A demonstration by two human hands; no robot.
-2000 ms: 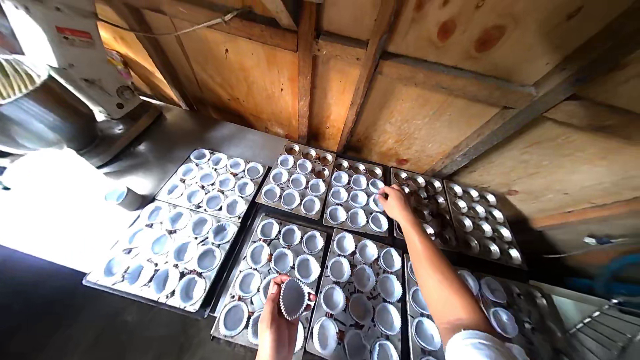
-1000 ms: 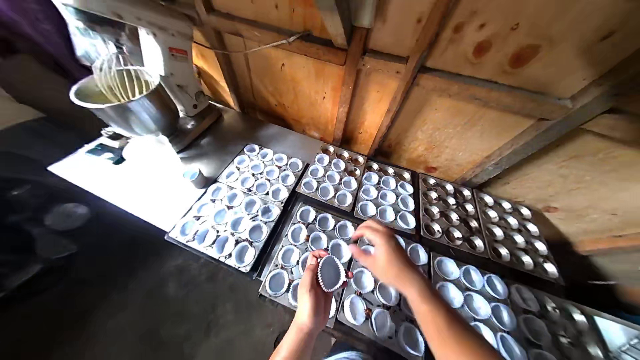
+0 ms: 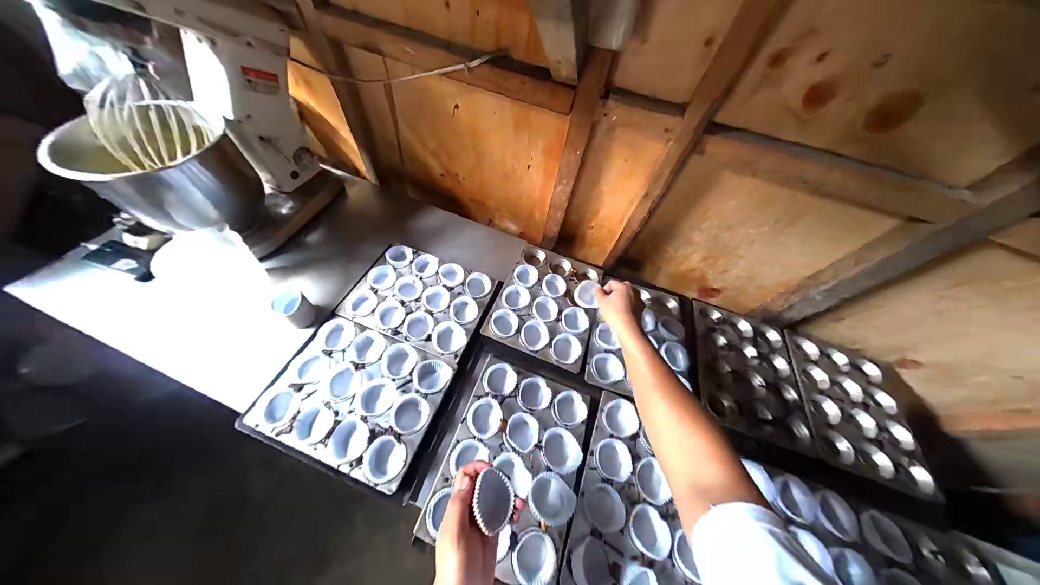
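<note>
A stack of fluted paper baking cups (image 3: 493,501) is held in my left hand (image 3: 470,520), over a muffin tin lined with cups (image 3: 520,431). My right hand (image 3: 619,305) reaches to the back and pinches a single paper cup (image 3: 587,294) at the right edge of another muffin tin (image 3: 543,307). Most wells of that tin hold paper cups; its back row shows bare metal. Part of the neighbouring tin (image 3: 605,366) lies hidden under my right forearm.
Two lined tins (image 3: 349,406) stand at left, near a small cup (image 3: 292,309). A stand mixer with a whisk and steel bowl (image 3: 187,191) is at the far left. Two unlined muffin tins (image 3: 751,374) sit at right. A wooden wall (image 3: 479,146) rises behind the metal table (image 3: 390,211).
My right hand has moved from beside the stack in my left hand out to the back tin, with a paper cup in its fingers. My left hand still holds the stack.
</note>
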